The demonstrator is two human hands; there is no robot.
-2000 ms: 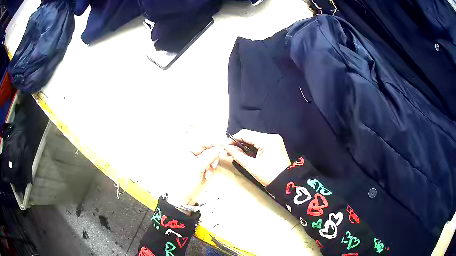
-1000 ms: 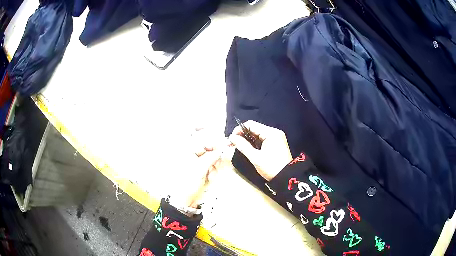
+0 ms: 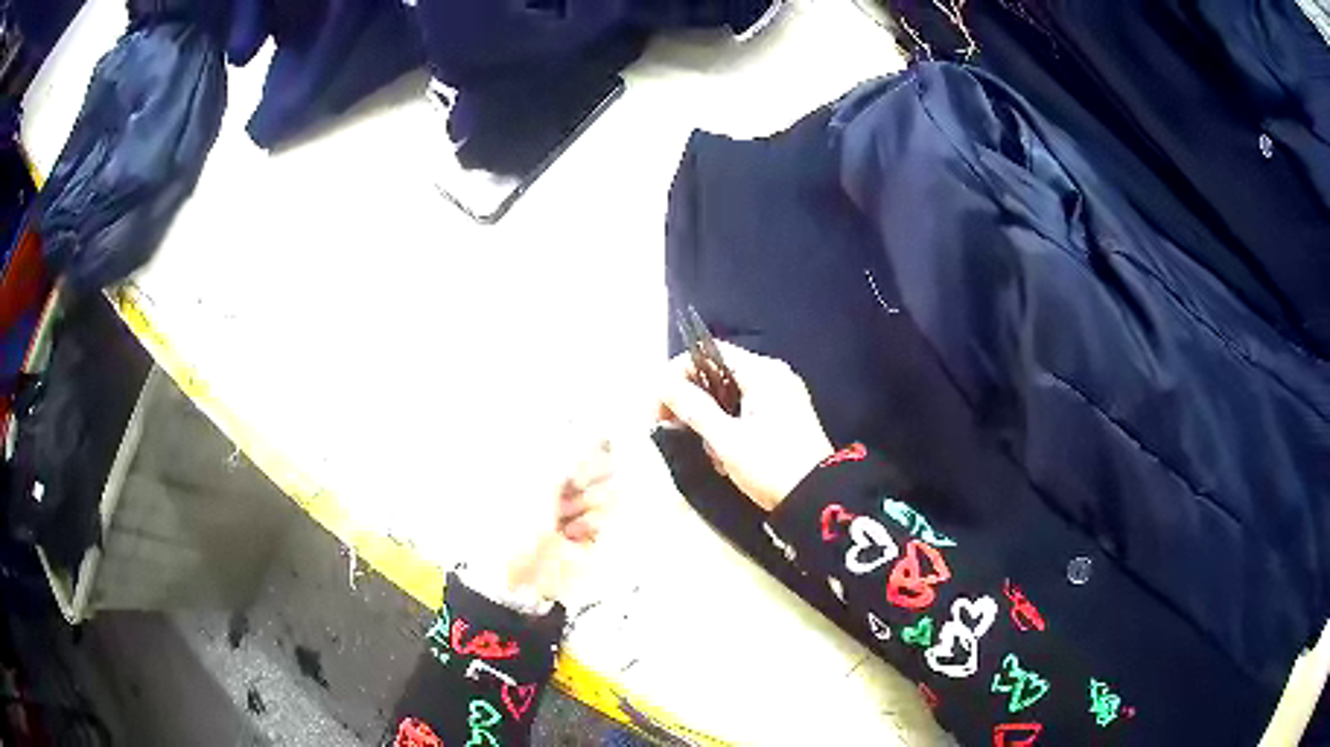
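Note:
A dark navy jacket (image 3: 817,234) lies over the right side of the table, its matte facing beside the shinier, wrinkled lining (image 3: 1079,321). My right hand (image 3: 751,423) is at the jacket's left edge and holds small dark thread snips (image 3: 706,358), blades pointing up and away. Its thumb and finger are at the edge of the cloth. My left hand (image 3: 562,518) is over the white table to the left, apart from the jacket. It is washed out by glare, so its finger pose and any thread in it cannot be told.
The white table (image 3: 379,321) has a curved yellow edge. Navy garments (image 3: 511,73) lie at its far side, over a flat dark-edged item (image 3: 489,204). A crumpled navy garment (image 3: 131,146) is far left. Another jacket (image 3: 1196,161) lies right. Grey floor (image 3: 263,628) shows lower left.
My left hand has moved away from my right hand, down and to the left. My right hand has shifted slightly up and left, and the snips' blades now show more clearly.

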